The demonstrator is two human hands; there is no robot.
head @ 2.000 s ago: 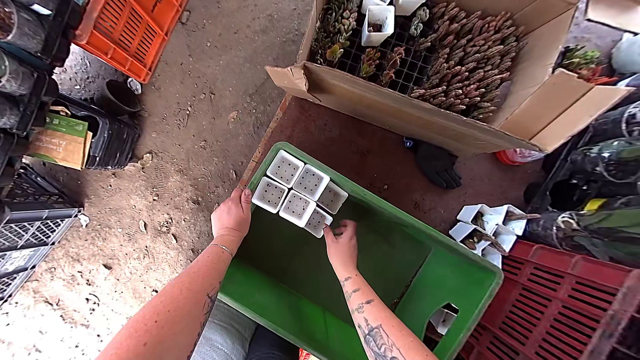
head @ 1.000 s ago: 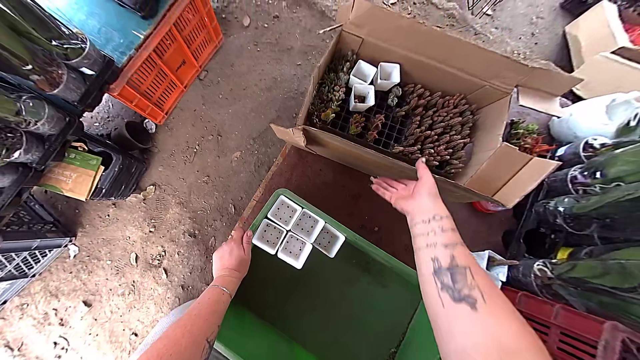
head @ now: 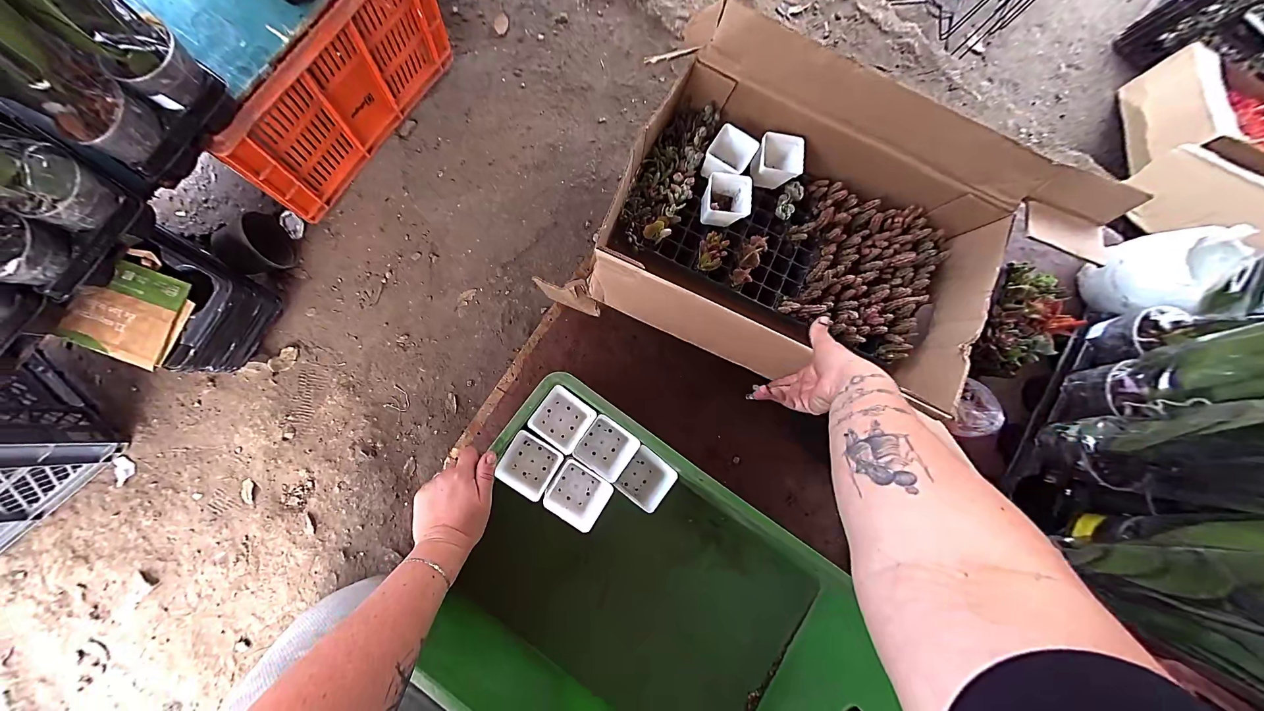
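My left hand (head: 453,501) grips the upper left rim of a green plastic crate (head: 681,568). Several square white plastic pots (head: 577,495) with small holes in their bottoms stand grouped in that crate's upper left corner. My right hand (head: 812,377) is at the near wall of a cardboard box (head: 701,314), thumb on top and fingers outside and below. In the box are a black cell tray (head: 765,278) with succulent plants (head: 874,267) and three white pots (head: 726,199), one of which holds something dark.
An orange plastic crate (head: 341,104) stands at the upper left. Black trays and a brown-and-green package (head: 128,314) lie at the left. Wrapped potted plants (head: 1175,464) and a white plastic bag (head: 1150,272) are along the right. A brown surface (head: 731,425) lies between green crate and box.
My right hand has moved from the pots in the green crate to the cardboard box's near wall. My left hand stays at the crate's rim. The view has shifted.
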